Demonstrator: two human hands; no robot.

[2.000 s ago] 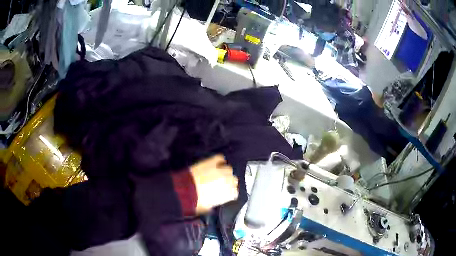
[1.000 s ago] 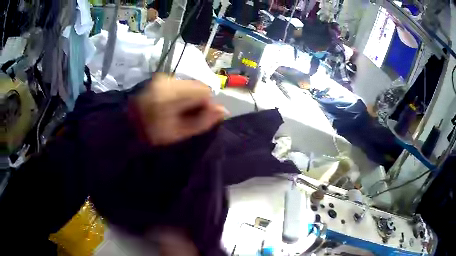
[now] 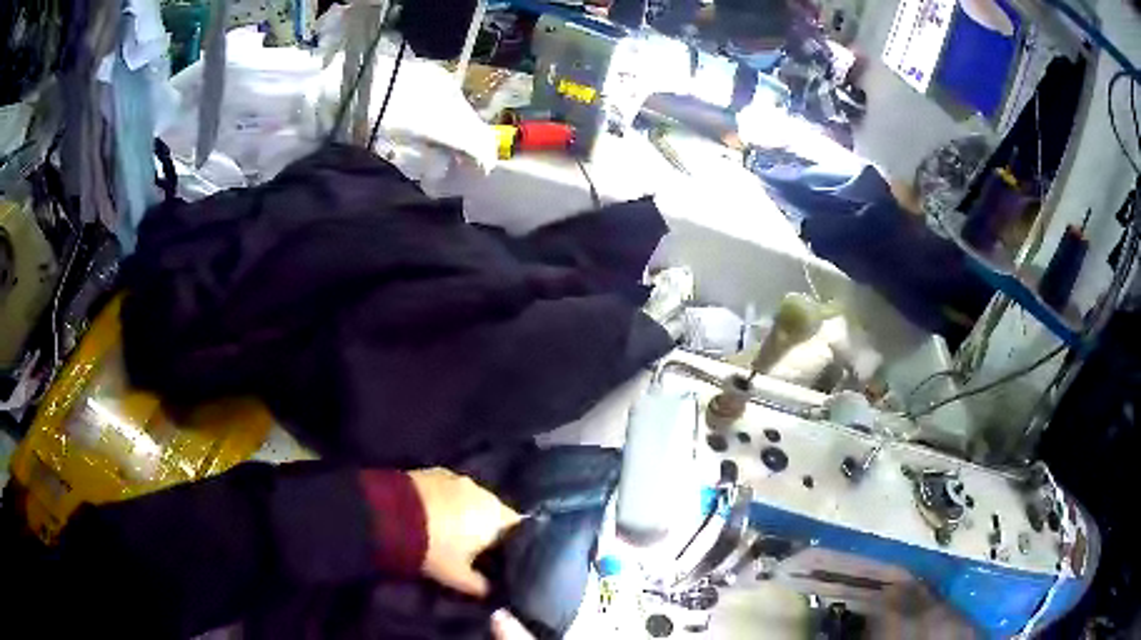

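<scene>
A large dark garment [image 3: 413,313] lies heaped left of the white sewing machine head [image 3: 851,488]. A shinier blue-grey part of the cloth [image 3: 557,538] lies beside the machine's needle end. My left hand [image 3: 463,531], in a dark sleeve with a maroon cuff, rests low on the cloth with its fingers closed at the edge of the shiny part. The fingertips are partly hidden. A small fingertip shows at the bottom edge; whose hand it belongs to is unclear. A blurred skin-toned shape over the machine's lower front may be my right hand. The needle is not clearly seen.
A glossy yellow bundle [image 3: 113,438] lies under the garment's left side. A red spool [image 3: 546,135] stands on the far table. Pale crumpled pieces [image 3: 813,350] lie behind the machine. Dark thread cones [image 3: 1064,269] are at right. Fabric strips hang upper left.
My left hand has come down from above the garment to beside the needle end. The lifted cloth now lies lower, covering the machine bed, and the blue-grey part shows.
</scene>
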